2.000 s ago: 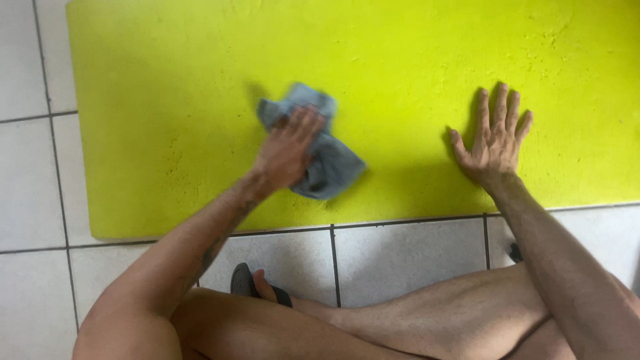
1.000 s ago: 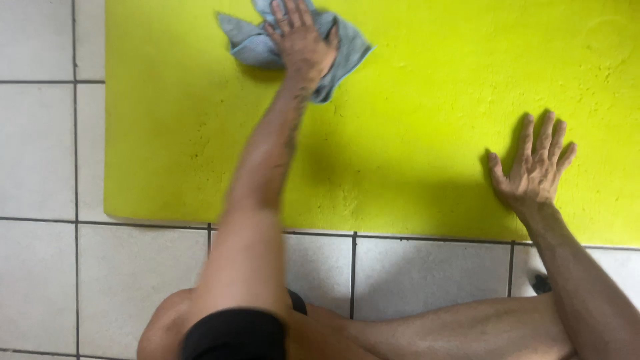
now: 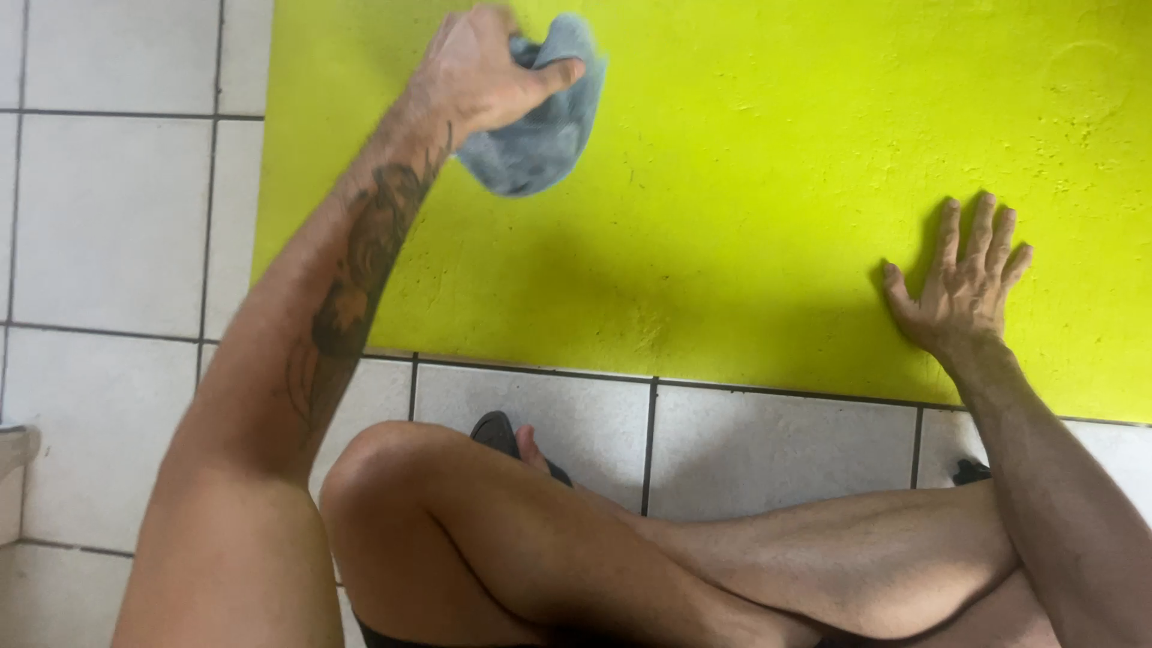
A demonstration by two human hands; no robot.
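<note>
A yellow-green foam mat [image 3: 774,225] with small pits and scuffs lies on the floor. My left hand [image 3: 490,72] grips a grey-blue cloth [image 3: 531,148] over the mat's upper left part, the thumb on top and the cloth bunched and hanging below the palm. Whether the cloth touches the mat I cannot tell. Farther right, my right hand [image 3: 963,279] rests palm down on the mat near its lower edge, fingers spread, with nothing in it.
Pale floor tiles [image 3: 108,216] with dark grout lines run along the left and near sides of the mat. My crossed legs [image 3: 504,522] are close to its near edge, one foot in a dark sandal [image 3: 495,432]. A pale object's corner [image 3: 13,477] shows at far left.
The cloth was spread flat under my left hand a second ago; now it is bunched in my grip. Over the two seconds, my left hand has moved up the mat. My right hand stays planted.
</note>
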